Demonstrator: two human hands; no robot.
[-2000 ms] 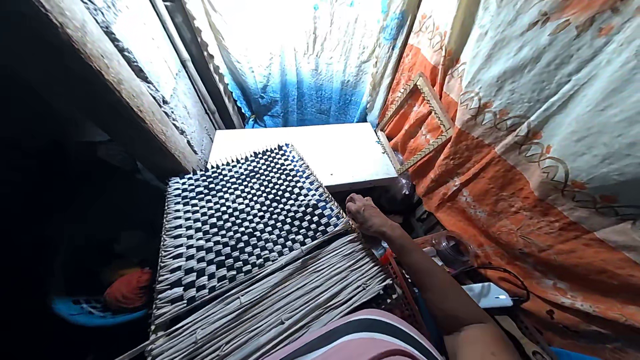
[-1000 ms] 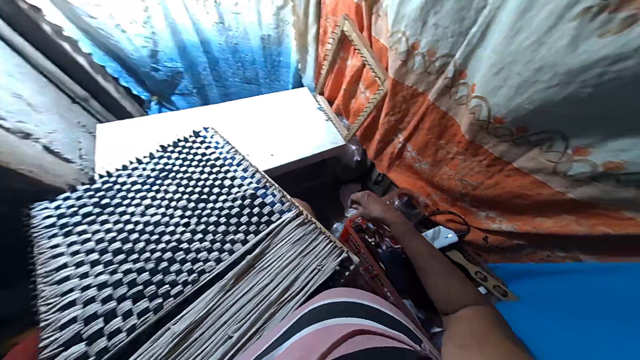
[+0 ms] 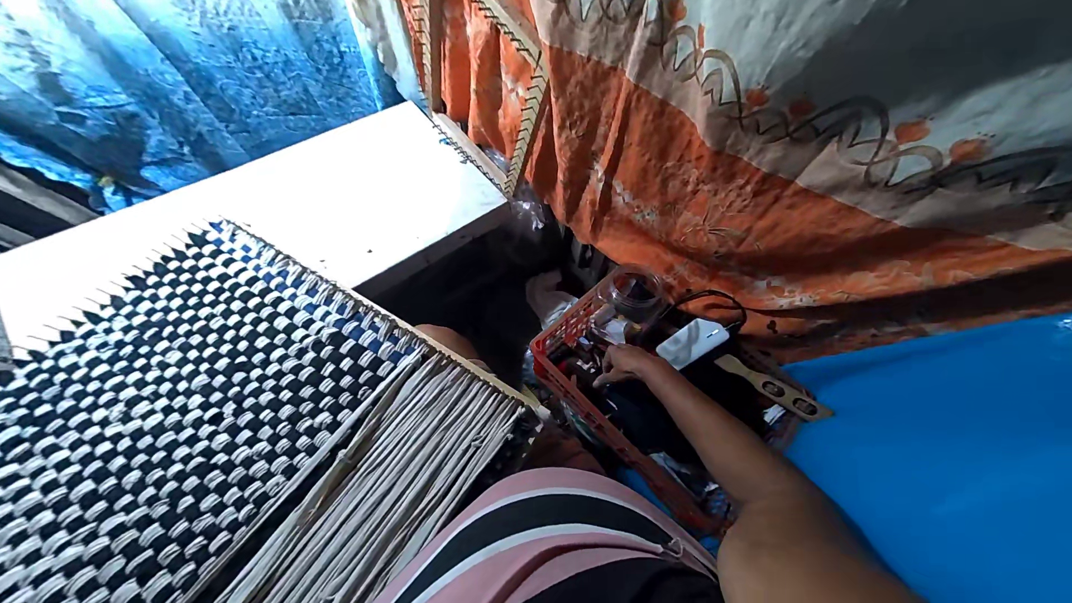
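Note:
My right hand [image 3: 626, 365] reaches into a red plastic basket [image 3: 599, 419] of mixed small items. Its fingers point down among them, and whether they hold anything cannot be seen. Beside it in the basket are a clear round container [image 3: 632, 289] and a white device [image 3: 693, 342]. To the left, a black-and-white woven panel [image 3: 193, 377] with some blue strips lies tilted on a frame with nails along its edges. Long unwoven pale strands [image 3: 394, 477] run along its near side. My left hand is not in view.
A white tabletop [image 3: 335, 193] lies behind the panel. A nailed wooden frame [image 3: 529, 117] leans against an orange and white patterned cloth [image 3: 670, 176]. A wooden piece with oval holes [image 3: 779, 389] rests right of the basket, beside a blue surface [image 3: 946, 452].
My right hand has moved from near the panel's right corner into the red basket. The view has swung to the right and down.

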